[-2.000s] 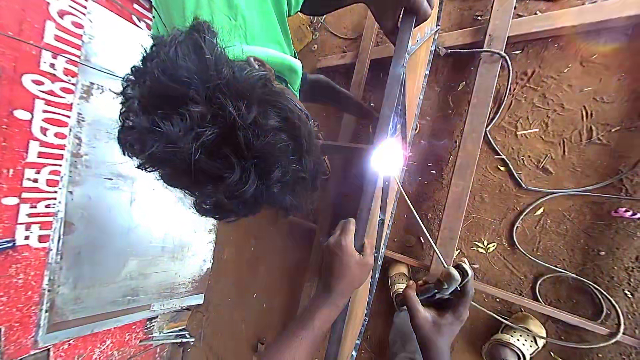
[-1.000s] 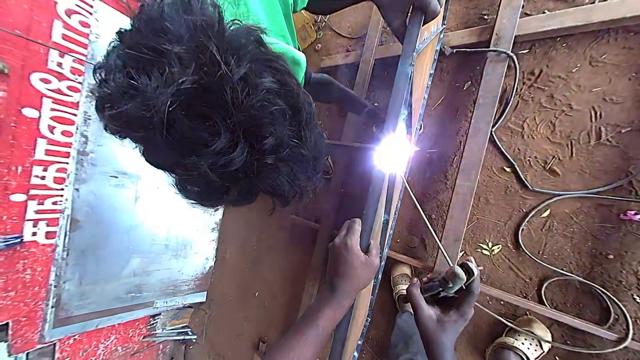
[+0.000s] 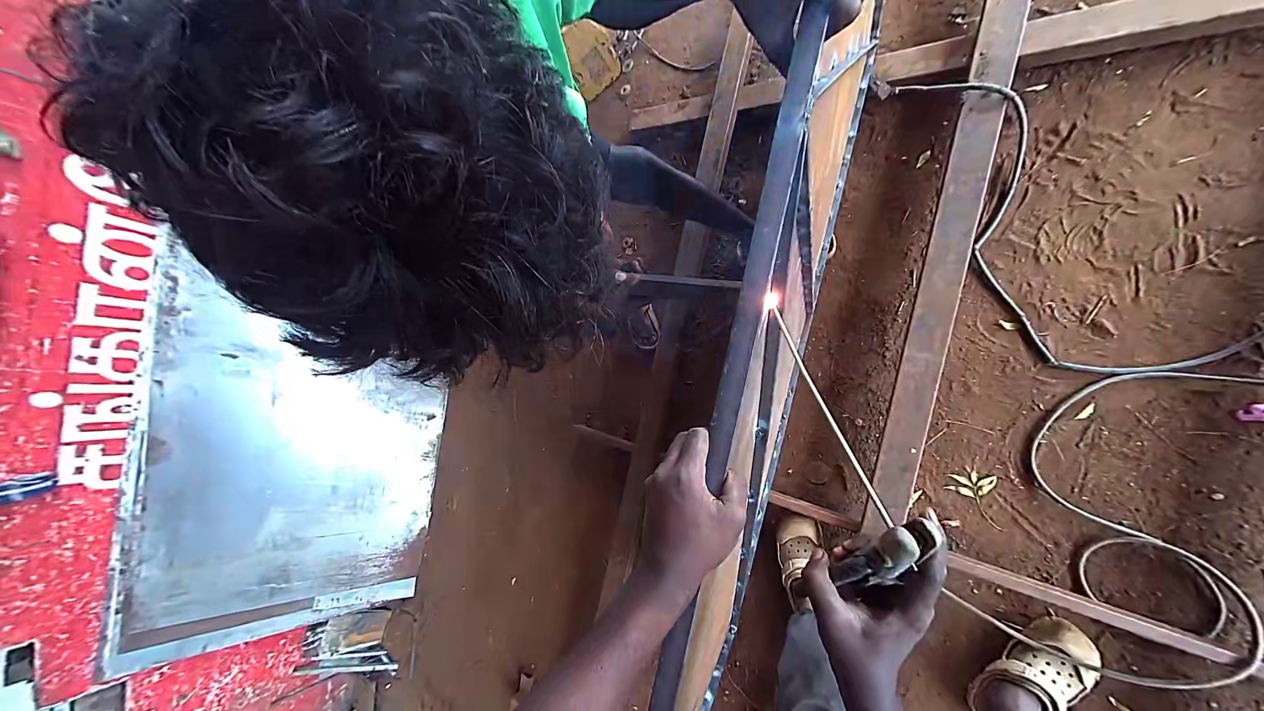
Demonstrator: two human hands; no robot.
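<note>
My left hand point(image 3: 694, 504) grips the dark metal bar point(image 3: 755, 286) along the edge of a long metal frame with a brown panel point(image 3: 834, 109). In my right hand point(image 3: 879, 592) is a welding electrode holder point(image 3: 882, 556). A thin welding rod point(image 3: 834, 420) runs from it up and left to the frame, where its tip glows small and orange at the bar. Another person point(image 3: 346, 168), in green, leans in at the upper left, dark-haired head down. That person's one hand is at the bar's top end, the other arm reaches beneath the frame.
Brown metal beams point(image 3: 938, 267) lie crossed on the red soil. A welding cable point(image 3: 1022, 326) loops over the ground at right. My sandalled feet point(image 3: 1047, 657) are at the bottom. A shiny metal sheet point(image 3: 286, 464) is at left, beside a red surface with white lettering point(image 3: 104, 336).
The bright white arc has died down to a small orange glow at the rod's tip. The other person's head appears nearer the bar. Both of my hands keep their holds.
</note>
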